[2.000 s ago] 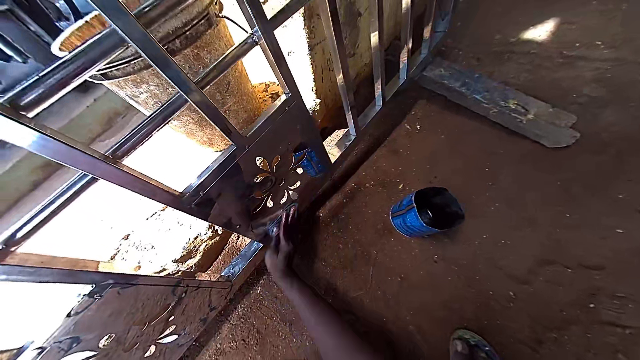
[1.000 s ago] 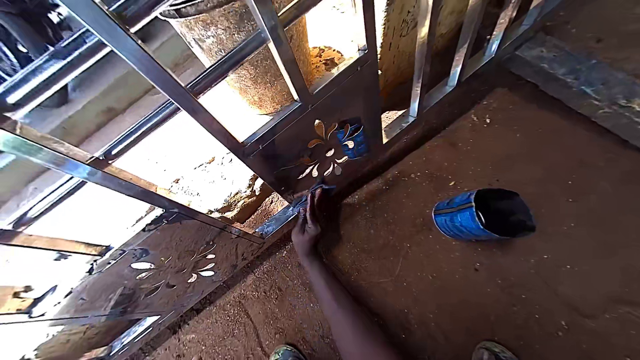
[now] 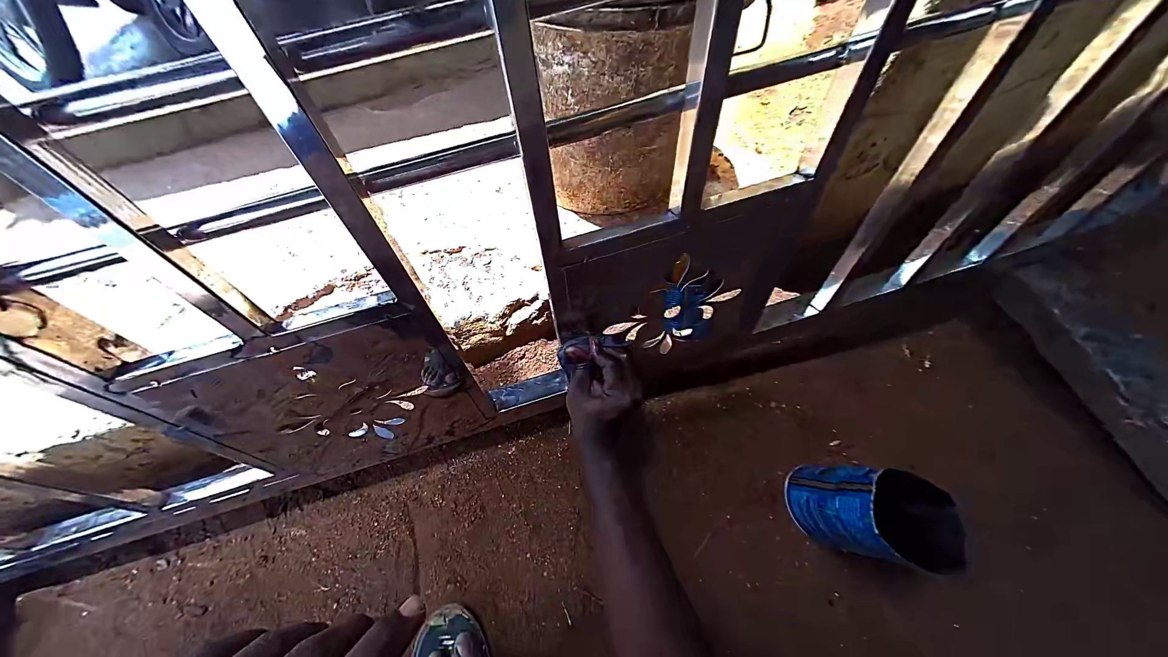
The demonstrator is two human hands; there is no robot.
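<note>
My right hand (image 3: pixel 604 379) is closed around a small dark cloth (image 3: pixel 578 351) at the lower corner of a metal gate panel (image 3: pixel 593 287) with leaf-shaped cutouts, beside an upright bar. Just left of it lies the gate's shiny bottom rail (image 3: pixel 529 391). My left hand (image 3: pixel 333 639) shows only as fingers at the bottom edge, near my foot; nothing is seen in it. A blue cylindrical container (image 3: pixel 835 509) with a dark mouth stands on the brown floor to the right, apart from both hands, and the shiny panel reflects it.
Upright bars (image 3: pixel 958 137) continue to the right. A second panel with cutouts (image 3: pixel 274 392) is at the left. Behind the bars stands a rusty drum-like container (image 3: pixel 620 119) on sunlit ground. A flat slab (image 3: pixel 1086 365) lies at the right, and my shod foot (image 3: pixel 452 631) is below.
The view has shifted and turned. My right hand stays at the panel's lower corner, beside the upright bar. My left hand's fingers have come into view at the bottom.
</note>
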